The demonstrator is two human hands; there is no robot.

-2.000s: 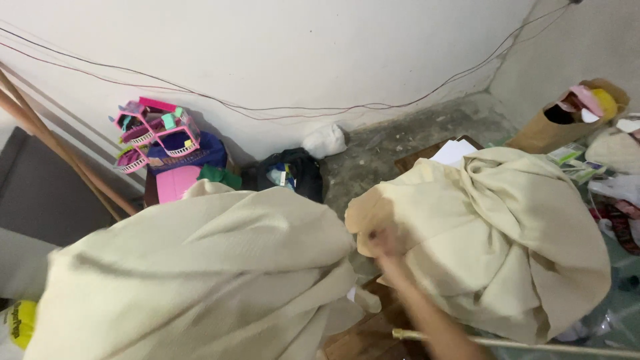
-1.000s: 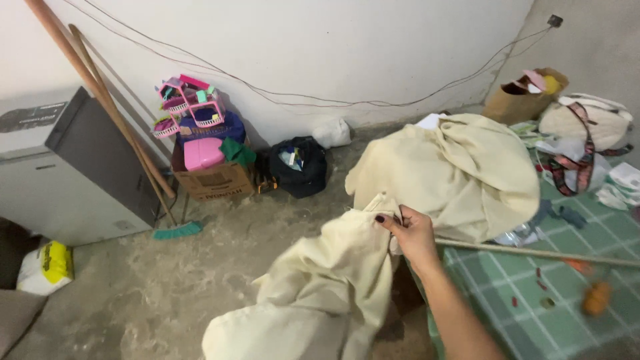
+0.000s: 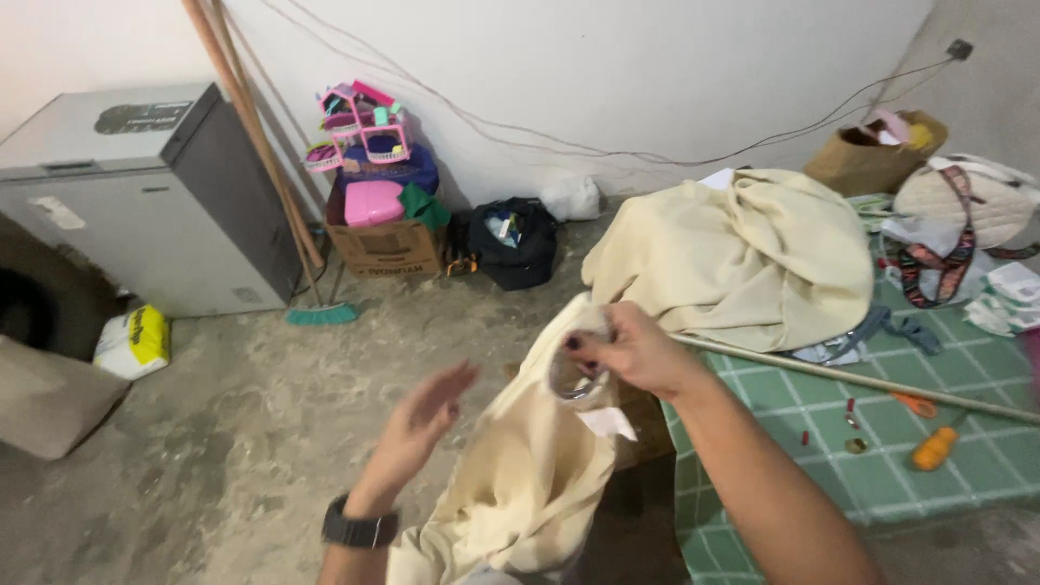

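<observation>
My right hand (image 3: 638, 349) pinches the top edge of a cream curtain-like cloth (image 3: 528, 455), beside a grey metal-looking ring (image 3: 575, 394) set in it. A white tag (image 3: 608, 422) hangs just under the ring. The cloth drops in folds toward my body. To its left my left hand (image 3: 426, 418), with a dark watch on the wrist, is raised with fingers apart and nothing in it. A second heap of cream cloth (image 3: 731, 252) lies on the table corner beyond my right hand. A long pale rod (image 3: 861, 375) lies across the table in front of that heap.
The table has a green checked tablecloth (image 3: 764, 471), with an orange-handled screwdriver (image 3: 934, 448), orange scissors (image 3: 916, 404), a paper bag (image 3: 873, 158) and a quilted handbag (image 3: 967, 199). Along the wall stand a chest freezer (image 3: 154, 203), a teal broom (image 3: 321, 314), a cardboard box (image 3: 386, 248) and a black bag (image 3: 516, 244).
The near cloth, spread wide at first, now hangs narrower from my right hand. My left hand has come into view, and the ring and tag now show at the cloth's edge.
</observation>
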